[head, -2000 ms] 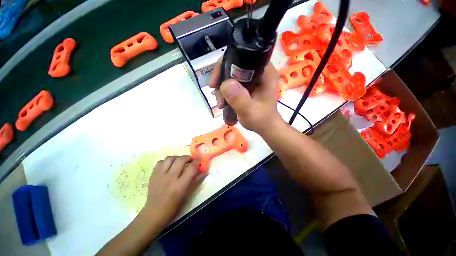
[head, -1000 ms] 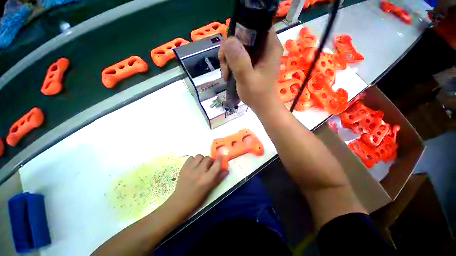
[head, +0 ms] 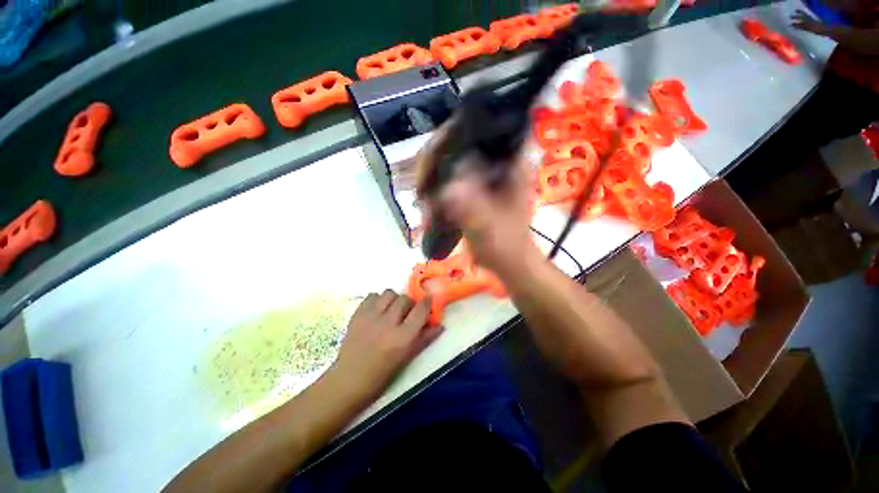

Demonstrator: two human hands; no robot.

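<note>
An orange housing (head: 457, 279) lies on the white bench in front of me. My left hand (head: 390, 332) rests on the bench with its fingertips on the housing's left end. My right hand (head: 487, 207) grips the black electric screwdriver (head: 482, 125), both blurred. The screwdriver's lower end is above the upper edge of the housing; the bit tip cannot be made out. The grey screw feeder (head: 405, 116) stands just behind, partly hidden by my right hand.
Orange housings ride the green conveyor (head: 145, 82) at the back. A heap of housings (head: 617, 154) lies right of the feeder. A cardboard carton (head: 776, 318) of housings stands right. A blue bin (head: 41, 419) is far left. Another person's hand (head: 814, 24) shows top right. A black cable hangs near my right arm.
The screwdriver in my right hand has moved from the feeder's front block down to above the housing. My left hand stays on the housing. The belt parts have shifted left.
</note>
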